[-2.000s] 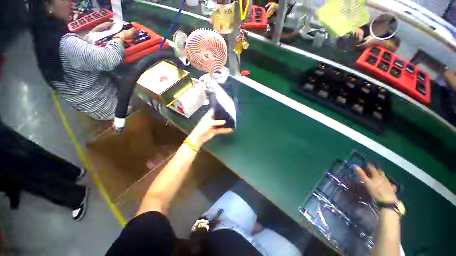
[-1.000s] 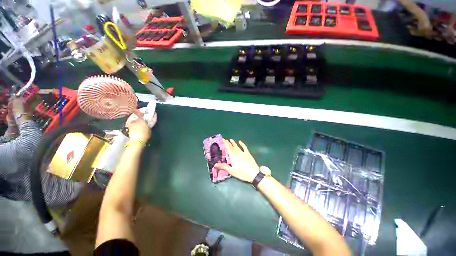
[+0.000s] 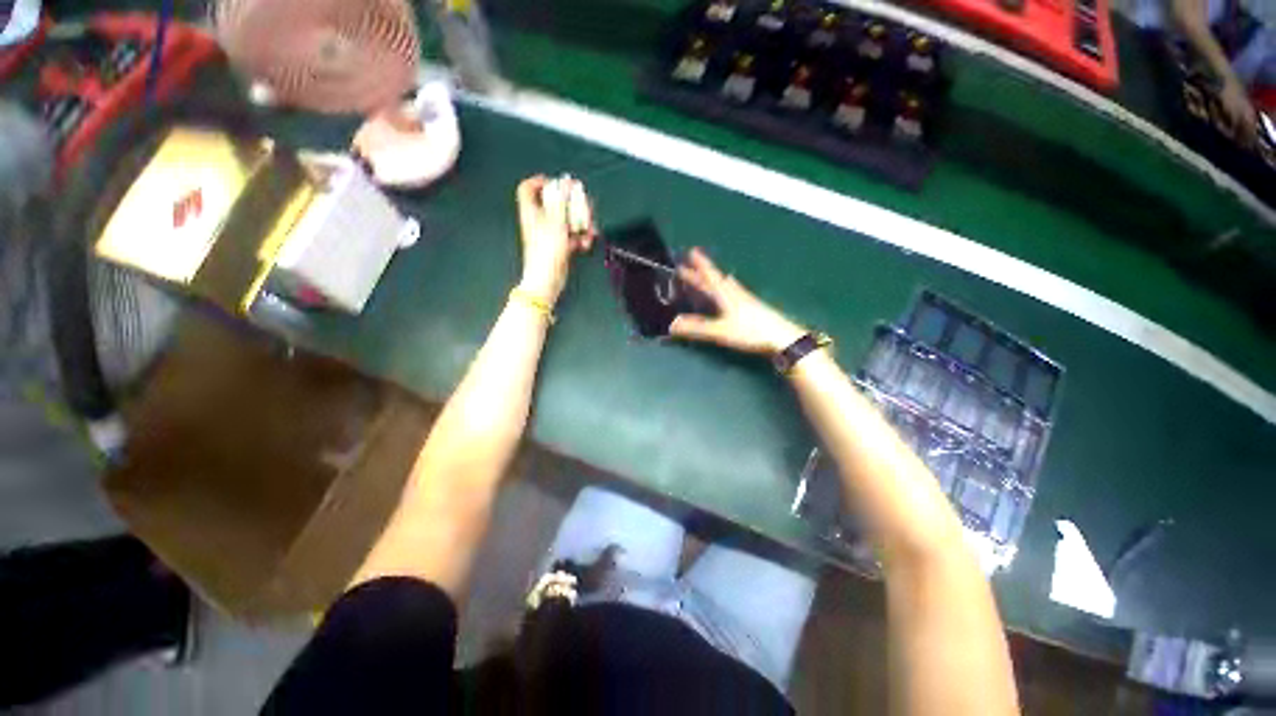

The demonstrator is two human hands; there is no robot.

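A dark smartphone (image 3: 647, 287) is at the middle of the green mat, its face dark with a thin light line near its upper end. My right hand (image 3: 728, 311) is at its right side, thumb and fingertips on its edge. Whether it is lifted off the mat is unclear. My left hand (image 3: 549, 241) is raised just left of the phone, its fingers closed around a small white rounded thing, apparently the earbud case (image 3: 571, 204). The fingers hide part of the case.
The clear blister tray (image 3: 966, 406) lies right of my right forearm, a white scrap (image 3: 1080, 571) beyond it. The black device tray (image 3: 805, 84) is across the white stripe. The pink fan base (image 3: 409, 147), gold box (image 3: 196, 210) and white box (image 3: 340, 238) stand left. A bottle (image 3: 1182, 663) is lower right.
My left hand has come from the fan base toward the middle with the small white thing in it. The smartphone's face shows dark where it was pink. My right hand stays beside it.
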